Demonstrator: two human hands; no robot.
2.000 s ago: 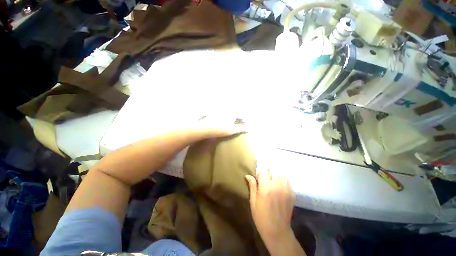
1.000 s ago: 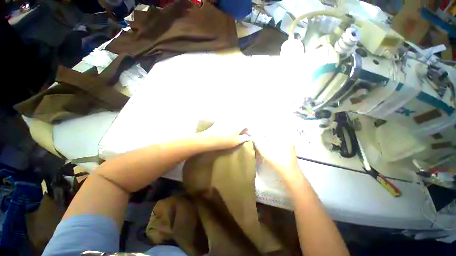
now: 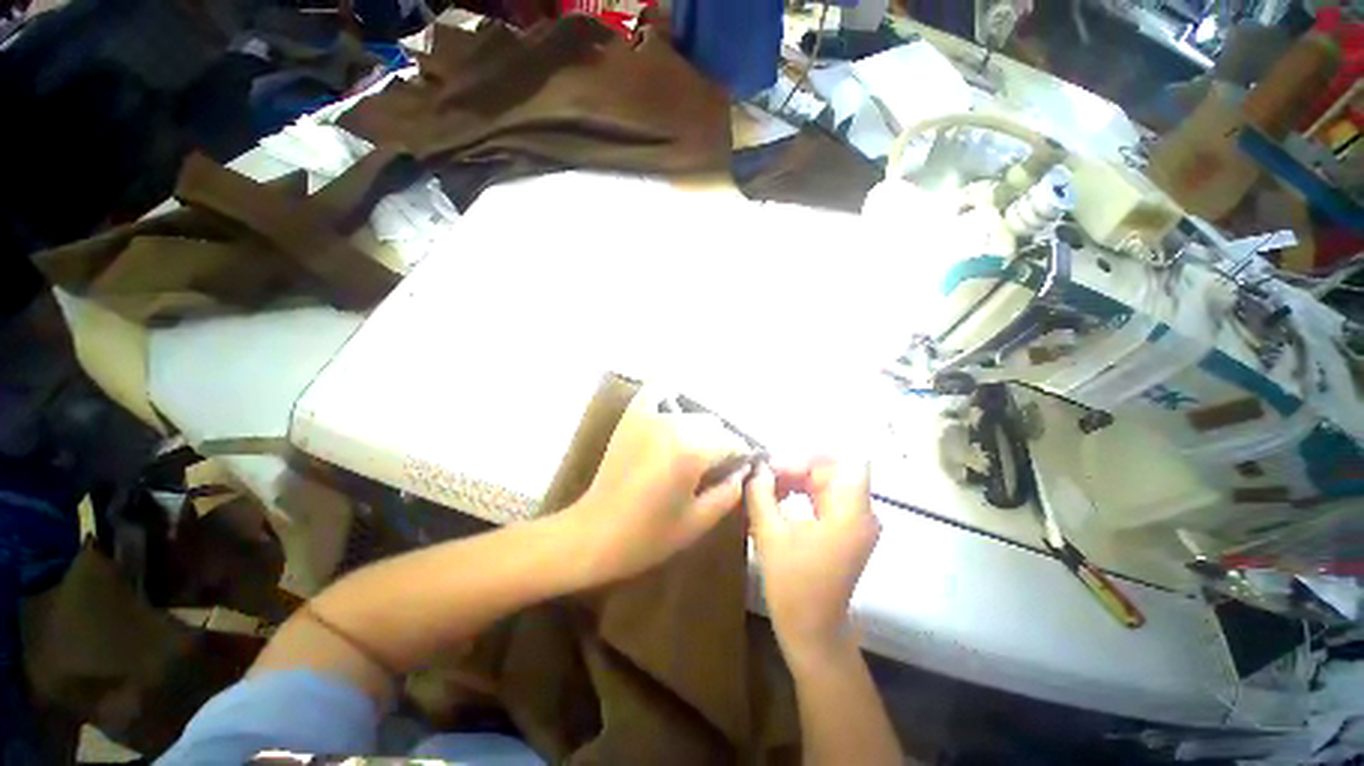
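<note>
The brown garment panel [image 3: 673, 651] hangs from the white table's front edge down over the lap, with a narrow part lying up on the table beside my left hand. My left hand [image 3: 658, 486] pinches the cloth at its upper edge. My right hand [image 3: 815, 546] meets it there, thumb and fingertips closed on the same edge. A small dark strip or edge shows between the fingertips. The fine detail there is blurred by glare. The sewing machine's needle area [image 3: 920, 364] is up and right of the hands, apart from the cloth.
Black-handled snips [image 3: 999, 445] and a yellow-red handled tool [image 3: 1104, 588] lie right of the hands, beside the sewing machine [image 3: 1137, 352]. Brown cut pieces [image 3: 554, 97] lie at the table's far side, more [image 3: 247, 247] at the left. The white table [image 3: 598, 255] is glaring.
The head view has shifted slightly. My right hand has come up from the lower cloth to meet my left hand. The pinched edge is now nearer the table's front, and the panel has been drawn up.
</note>
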